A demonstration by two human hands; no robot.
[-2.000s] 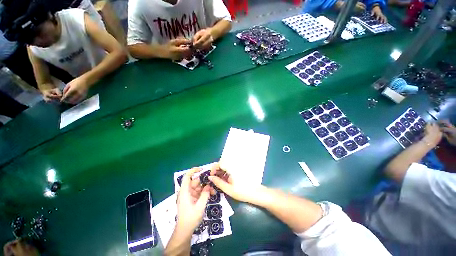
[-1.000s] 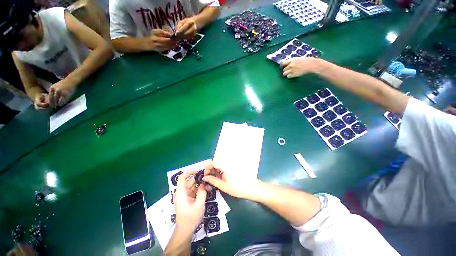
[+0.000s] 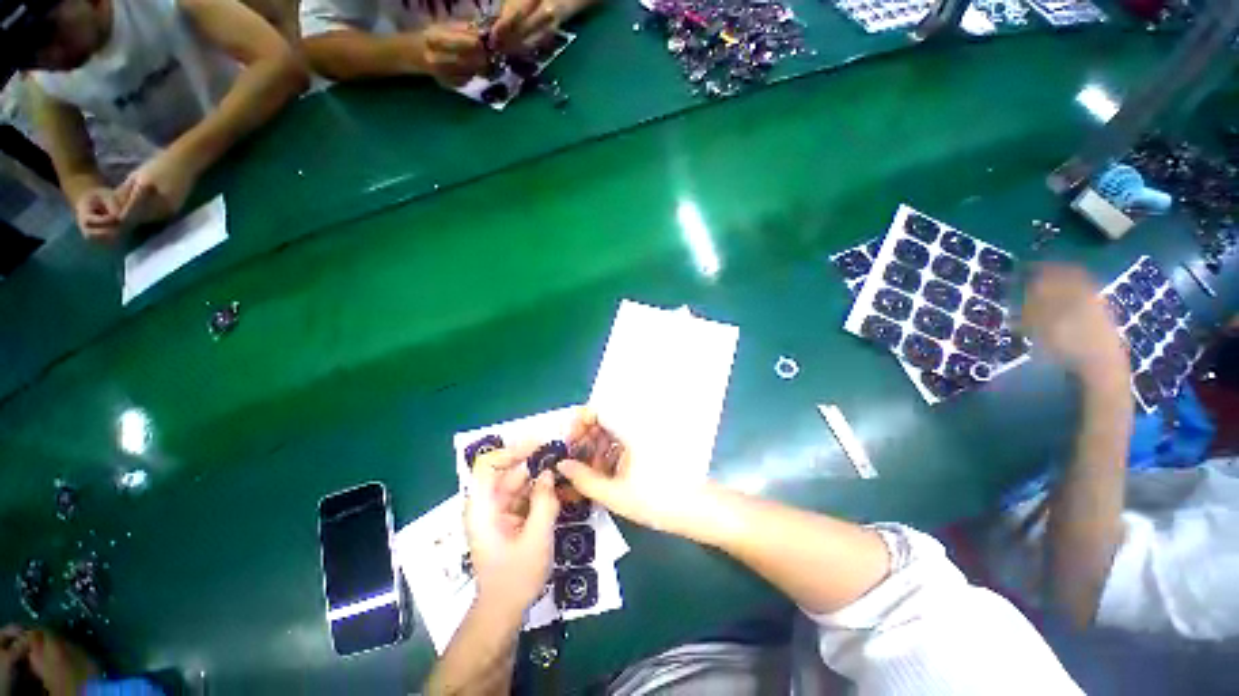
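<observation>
A small black squarish unit (image 3: 548,458) is held between my left hand (image 3: 508,524) and my right hand (image 3: 636,487), above a white backing card (image 3: 607,598). The card bears several black units with round ringed centres; my hands and wrist hide part of it. Another white sheet (image 3: 432,551) lies partly under the card at its left. A blank white sheet (image 3: 669,388) lies beyond my right hand, which covers its near edge.
A phone (image 3: 362,568) lies left of the card. A white ring (image 3: 787,367) and white strip (image 3: 848,442) lie at right. Filled sheets (image 3: 938,292) overlap farther right, near a neighbour's blurred hand (image 3: 1067,320). Loose units (image 3: 82,587) lie at far left. People sit across the bench.
The neighbour at right reached across the bench, and a filled sheet from the far side now lies over the nearer one. My hands stay together around the unit; the view has shifted slightly.
</observation>
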